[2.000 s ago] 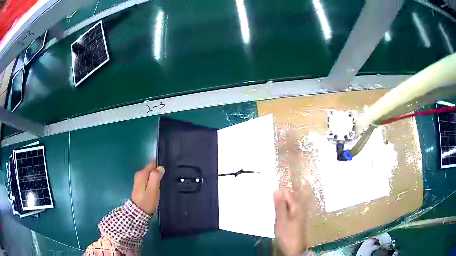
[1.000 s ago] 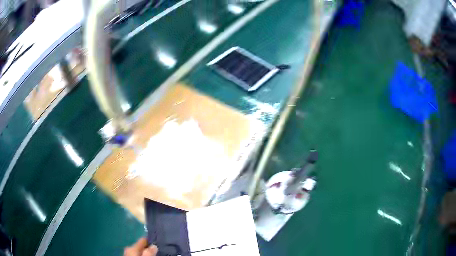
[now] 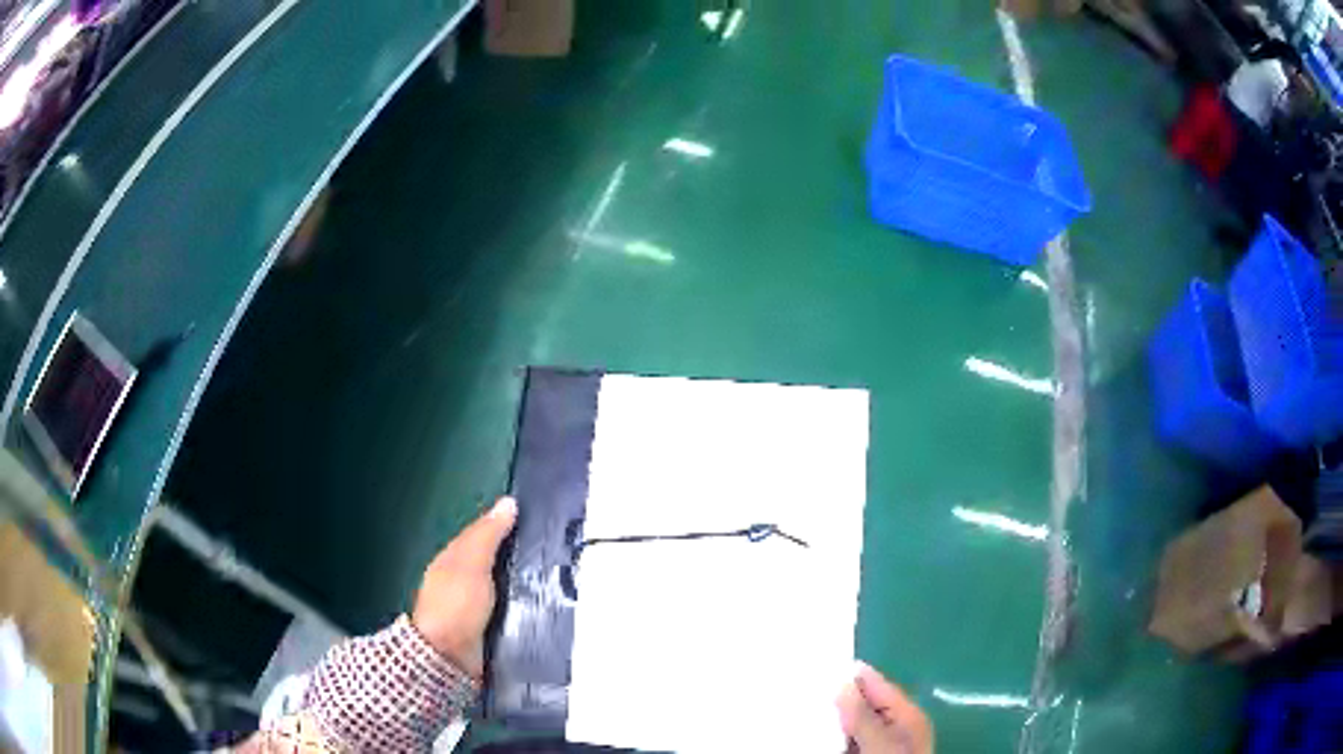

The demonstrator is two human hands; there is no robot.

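Note:
The white-backed panel (image 3: 722, 626) lies open beside the black back piece (image 3: 542, 648), held up over the green floor. A thin black lead wire (image 3: 670, 536) with a small knot runs from the black piece across the white back. My left hand (image 3: 464, 582) grips the left edge of the black piece, thumb at the edge. My right hand (image 3: 884, 714) holds the lower right edge of the white panel and is partly cut off by the bottom of the picture.
A solar panel (image 3: 80, 398) lies on the green worktop at the left. Part of the cardboard mat (image 3: 47, 589) shows at the left edge. A blue crate (image 3: 972, 170) stands on the floor ahead; more blue crates (image 3: 1215, 368) and a cardboard box (image 3: 1237, 582) are at the right.
The view has swung right, from the bench to the floor and crates. The opened pair has gone from over the worktop to over the floor, still in my hands. The cardboard mat has shifted to the left edge.

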